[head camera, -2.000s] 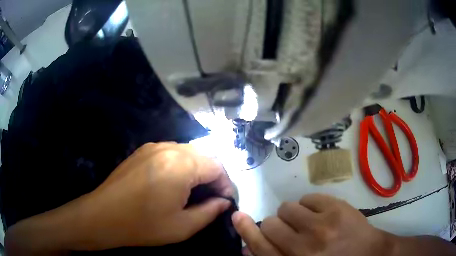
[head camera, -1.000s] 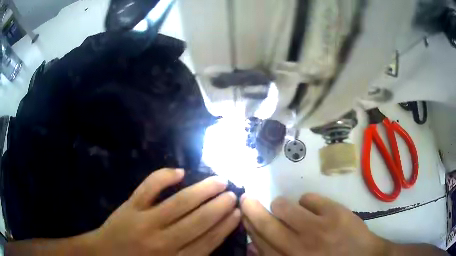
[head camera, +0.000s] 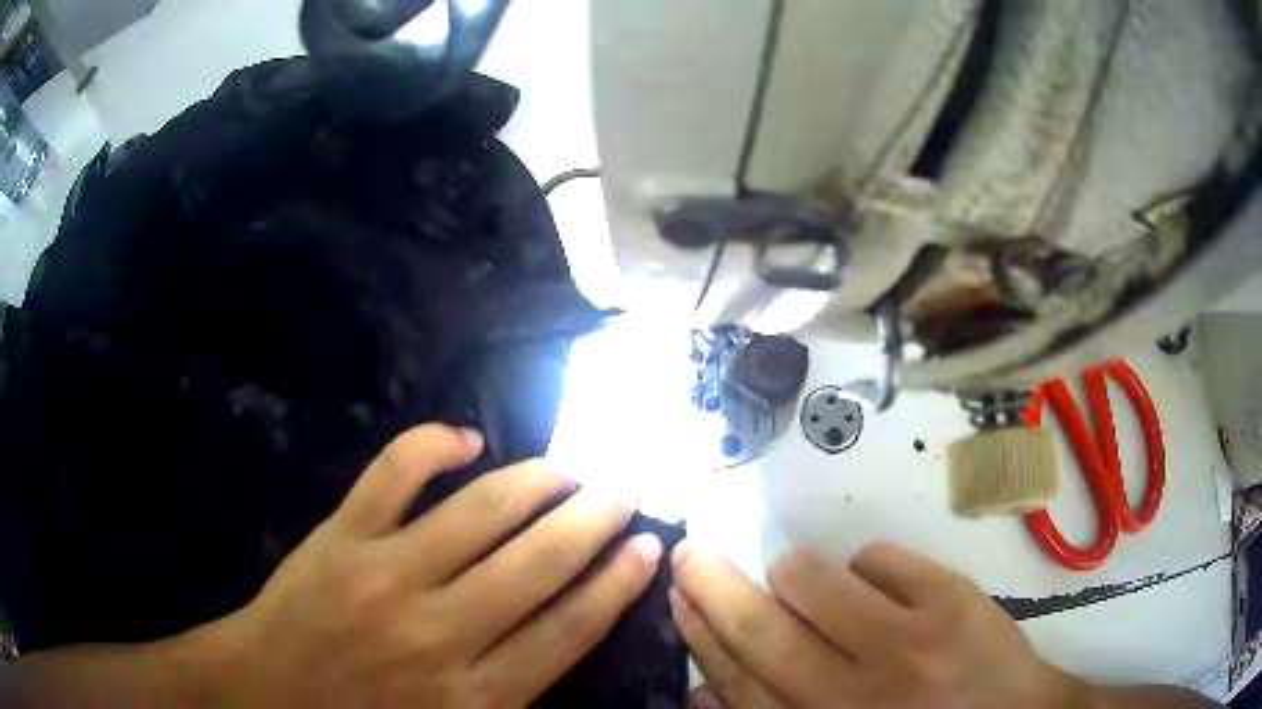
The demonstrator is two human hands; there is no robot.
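The black garment piece [head camera: 277, 305] covers the left side of the table and runs down under my hands. My left hand [head camera: 471, 582] lies on it with fingers spread, fingertips pressing the cloth near its right edge. My right hand [head camera: 830, 623] is at that edge, its index fingertip against the folded black strip [head camera: 662, 528], close to my left fingertips. The needle and presser foot area [head camera: 709, 371] of the sewing machine [head camera: 830, 139] is just ahead of my fingers, partly lost in lamp glare. The cloth at the bottom is partly hidden by my hands.
Red-handled shears [head camera: 1093, 471] lie at the right, partly behind a cream cylinder [head camera: 1003, 471] under the machine head. A small holed disc [head camera: 832, 418] is in the bed. The dark lamp head [head camera: 401, 49] hangs at upper left. A clear object [head camera: 20, 153] stands far left.
My left hand was pinching the folded edge, then opened and flattened onto the cloth. My right hand stays by the edge. The view has shifted, so the machine head covers part of the shears.
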